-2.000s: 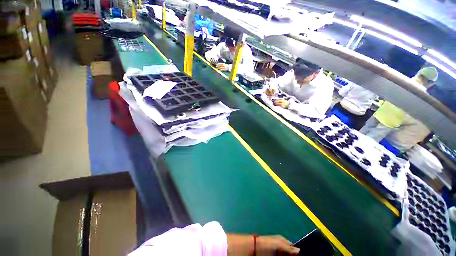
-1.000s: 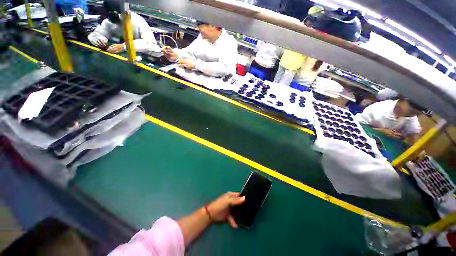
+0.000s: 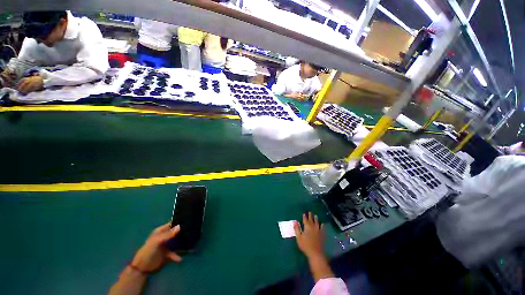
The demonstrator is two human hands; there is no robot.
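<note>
My left hand [image 3: 156,249] is bare, with a red band at the wrist, and holds a black smartphone [image 3: 189,218] by its lower left edge, over the green surface [image 3: 242,201]. My right hand [image 3: 311,235] lies palm down on the green surface with its fingers apart. Its leftmost finger touches the right edge of a small white paper slip [image 3: 286,229] that lies flat. Whether anything is under the palm is hidden.
A black bin [image 3: 345,210] with small parts stands right of my right hand, beside a clear plastic bag [image 3: 314,181]. Component trays [image 3: 407,178] are stacked further right, near a white-sleeved person [image 3: 489,207]. A yellow post [image 3: 371,138] rises behind the bin. People work across the line.
The view has swung right. My right hand, the paper slip and the black bin have come into view. The phone stays in my left hand and is now more upright in the picture.
</note>
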